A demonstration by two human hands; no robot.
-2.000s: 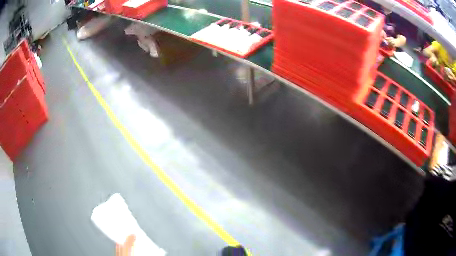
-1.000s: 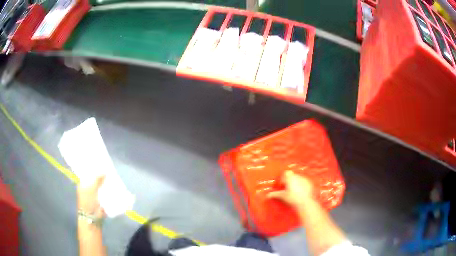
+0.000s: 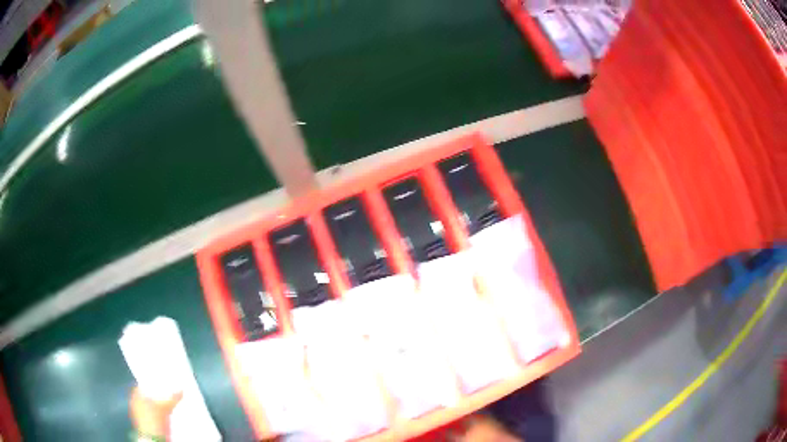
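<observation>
A red phone tray [image 3: 213, 298] lies on the green bench. Its back row holds several black phones [image 3: 349, 242], each with small pale lettering. White phone bags [image 3: 362, 332] cover the front row; their contents are too bright to tell. My left hand [image 3: 155, 416] holds a slim white stack of empty bags [image 3: 164, 358] over the bench, left of the tray. My right hand [image 3: 486, 430] is blurred and mostly cut off at the bottom edge, below the tray's front rim; its fingers and any hold are hidden.
Tall red stacked trays [image 3: 690, 147] stand at the right. Another red tray [image 3: 539, 43] with pale items lies behind. A pale metal upright [image 3: 259, 95] rises behind the working tray. A blue stool [image 3: 746, 274] and yellow floor line [image 3: 716, 367] show at the lower right.
My view has moved close over the bench and tray. My left hand has brought the white bags from above the floor to above the bench. My right hand, earlier on a red stool, is now mostly cut off.
</observation>
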